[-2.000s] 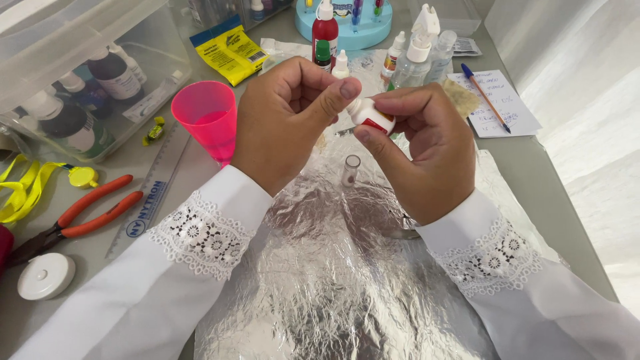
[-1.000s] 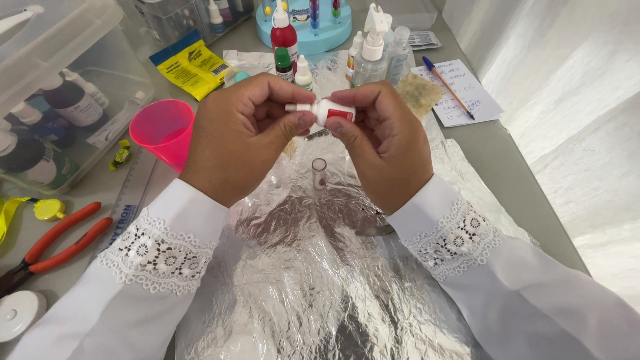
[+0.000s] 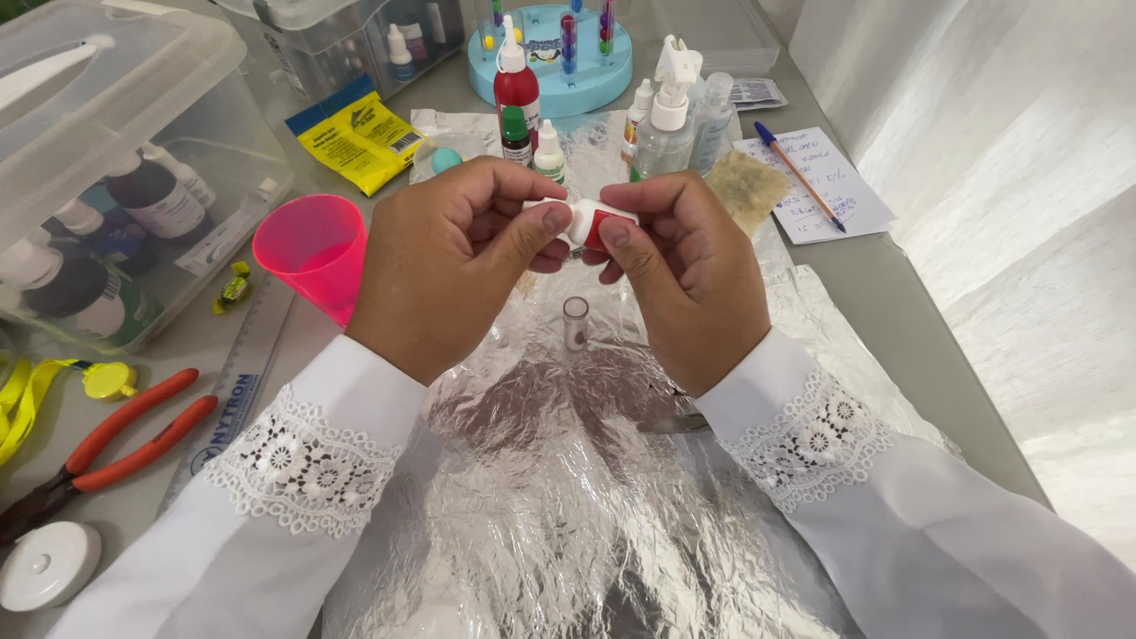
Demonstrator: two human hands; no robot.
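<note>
Between my two hands, a small white dropper bottle with a red label (image 3: pixel 596 224) lies on its side above the foil. My right hand (image 3: pixel 688 266) grips its labelled body. The fingers of my left hand (image 3: pixel 461 257) pinch its white cap end; whether the cap is loose cannot be told. Just below the hands, a small glass vial (image 3: pixel 576 327) stands upright on crumpled aluminium foil (image 3: pixel 550 506), with something dark inside. A metal tool, partly hidden by my right cuff, rests on the foil (image 3: pixel 674 424).
A pink plastic cup (image 3: pixel 311 253) stands beside my left hand. Pliers (image 3: pixel 133 435), a ruler (image 3: pixel 232 390) and a clear plastic box (image 3: pixel 124 177) are at left. Behind are a red bottle (image 3: pixel 517 93), a spray bottle (image 3: pixel 661 138) and a blue rack (image 3: pixel 550 80). A pen (image 3: pixel 803 177) lies on paper at right.
Since two seconds ago, my hands have turned the bottle from a tilt to nearly level, still holding both its ends. The view has shifted somewhat.
</note>
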